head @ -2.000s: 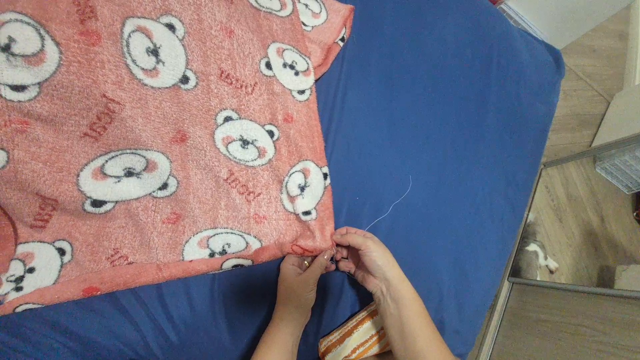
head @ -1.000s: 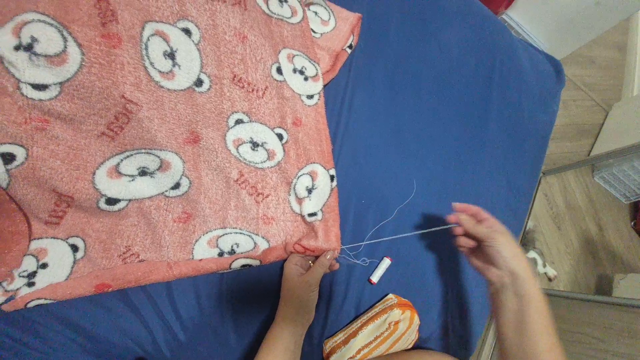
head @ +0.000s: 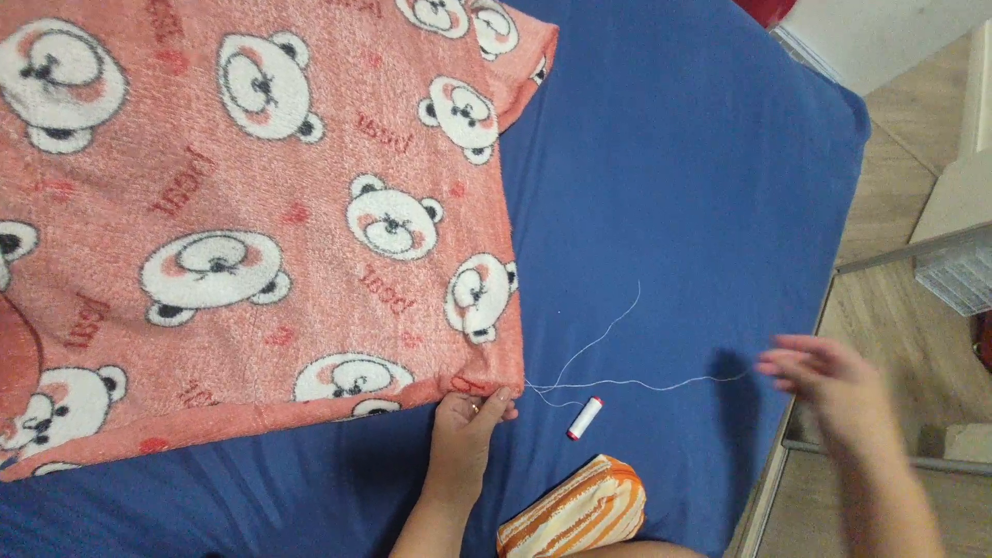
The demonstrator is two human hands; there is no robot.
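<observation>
A pink fleece fabric (head: pixel 325 201) with printed bear faces lies over the blue bed sheet (head: pixel 666 194). My left hand (head: pixel 469 426) pinches its lower right corner between thumb and fingers. White thread (head: pixel 643 382) runs from that corner to the fingertips of my right hand (head: pixel 829 380), which is raised at the right and blurred; a needle cannot be made out. A second loose strand of thread curls up over the sheet. Just right of my left hand lies a small spool of white thread (head: pixel 584 418) with red ends.
An orange and white striped zip pouch (head: pixel 577 511) rests near the front, by my leg. The bed's edge runs down the right side. Beyond it are a wood-look floor (head: pixel 876 325) and a white plastic basket (head: pixel 957 271).
My right hand has moved from the fabric corner out to the right, drawing thread along. The spool, unseen two seconds ago, now shows. My left hand still holds the corner.
</observation>
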